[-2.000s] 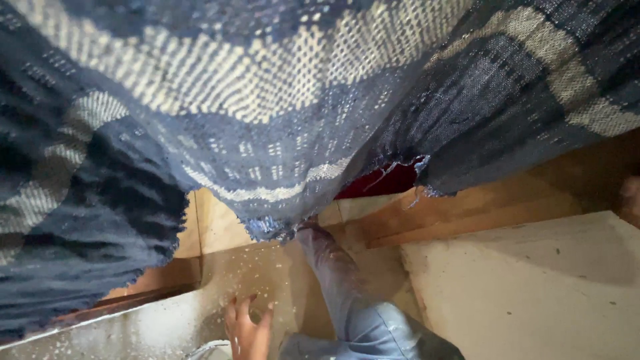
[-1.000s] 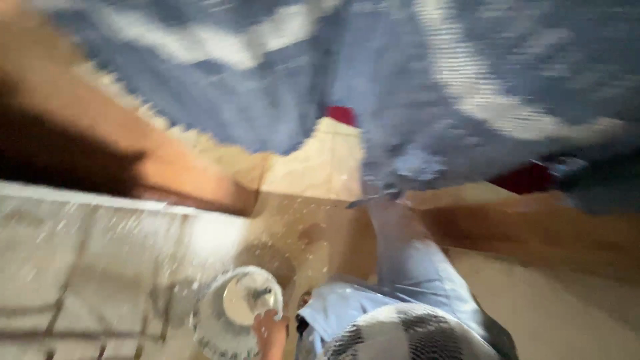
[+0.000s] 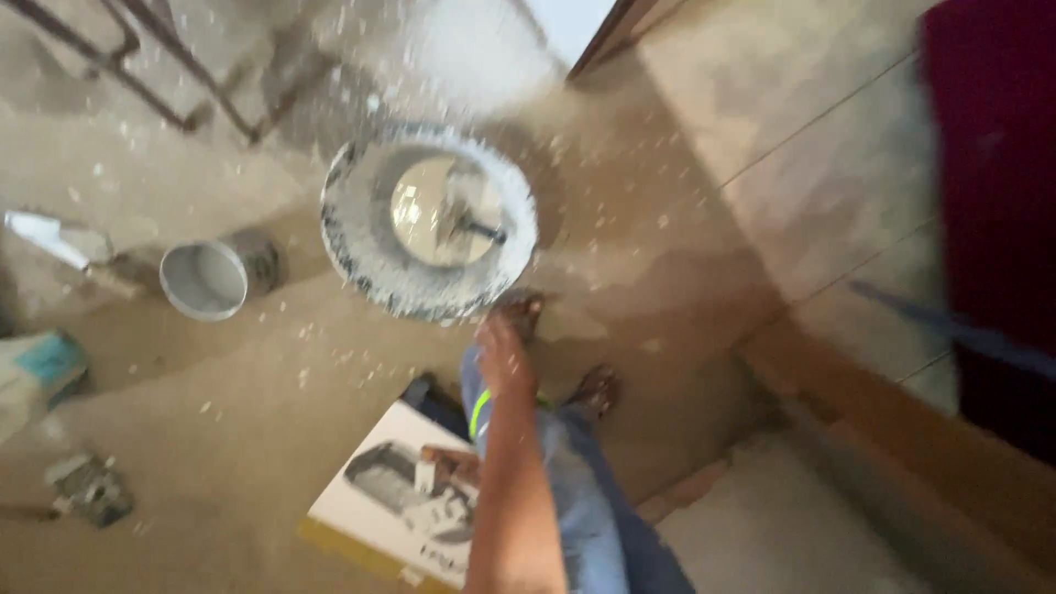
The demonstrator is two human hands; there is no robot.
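A round plastered tub (image 3: 355,247) with a crusted grey rim stands on the floor at upper centre. Pale liquid (image 3: 421,206) lies inside it, with a dark-handled tool (image 3: 483,229), perhaps a trowel or scraper, partly in the liquid. My left hand (image 3: 502,351) reaches up from the bottom edge, beside the tub's lower right rim and above my jeans (image 3: 577,487). Its fingers are blurred, so neither their grip nor contact with the rim can be told. My right hand is out of view.
An open metal can (image 3: 206,280) and a white-bladed tool (image 3: 49,235) are left of the tub. A printed box (image 3: 388,495) lies by my legs, a bag (image 3: 37,371) at far left. Metal bars (image 3: 157,66) cross top left; dark red cloth (image 3: 990,206) hangs right. White flecks dot the floor.
The view has swung strongly, from the blue patterned cloth down to the floor. My left hand, over the tub a second ago, is now beside its rim. The can and printed box have come into view.
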